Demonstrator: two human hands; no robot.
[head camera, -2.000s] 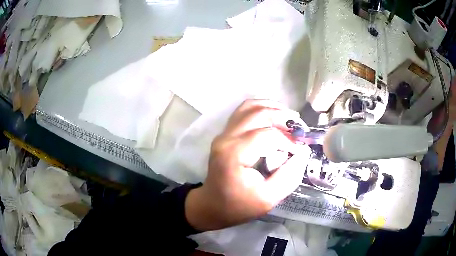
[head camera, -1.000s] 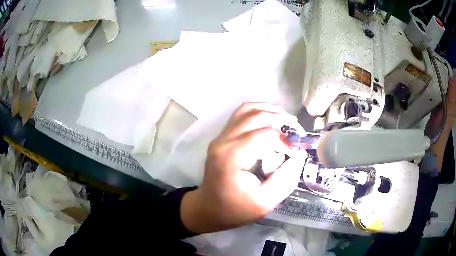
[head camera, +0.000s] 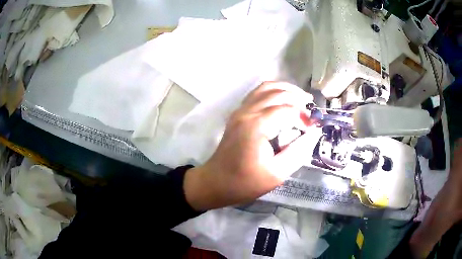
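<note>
My left hand (head camera: 253, 144) lies on the white cloth (head camera: 213, 60) at the needle area, thumb and fingers drawn together on the cloth. Glare washes out its fingertips, and a thin dark and reddish thing shows there, unclear. The cream-white sewing machine (head camera: 339, 50) stands at the right. Its metal needle parts (head camera: 332, 149) are beside my fingertips. A pale rounded oblong (head camera: 392, 120) covers part of them. My right hand (head camera: 438, 222) is at the right edge, blurred and partly cut off; what it holds cannot be told.
A ragged pile of cream pieces (head camera: 53, 30) is at the upper left, and crumpled cloth (head camera: 35, 197) below the table at left. White cloth with a black label (head camera: 266, 242) hangs in front of the ruler-marked edge (head camera: 86, 132). A thread cone (head camera: 429, 24) is at top right.
The view has shifted, and my left hand sits slightly higher and further right in it. The forearm at the right edge has moved down, with more of it showing. The cloth looks little changed.
</note>
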